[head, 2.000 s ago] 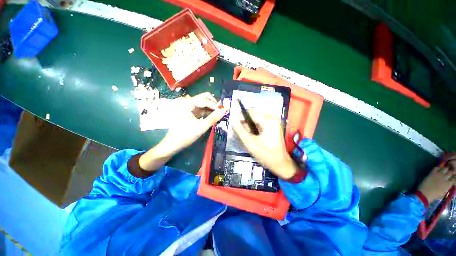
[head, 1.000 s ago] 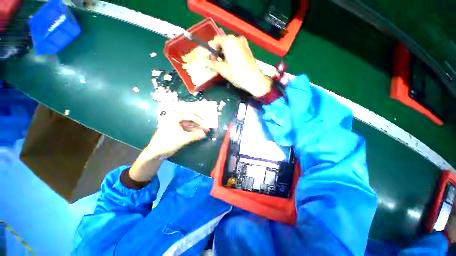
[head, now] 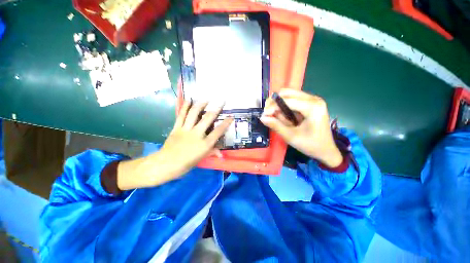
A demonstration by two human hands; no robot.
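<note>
An opened tablet (head: 227,67) with a large white centre lies on an orange-red tray (head: 291,56). Its circuit board (head: 242,131) is at the end nearest me. My left hand (head: 188,138) lies with spread fingers on the tablet's lower left part and holds nothing that I can see. My right hand (head: 304,120) is at the tablet's lower right edge, closed around a dark pen-like tool, the tweezers (head: 284,109). Its fingertips are by the edge of the board. Whether the tweezers' tip holds a part cannot be told.
A red bin (head: 123,25) with pale tabs stands at the upper left. Loose pale bits and dark leads (head: 93,59) lie beside a white sheet (head: 131,77). Other red trays (head: 458,110) show at the right and upper right. A blue-clothed person (head: 451,180) is at the right edge.
My right hand has moved from the red bin to the tablet's lower right edge. My left hand has moved from the white sheet onto the tablet, its fingers now spread. The view has shifted.
</note>
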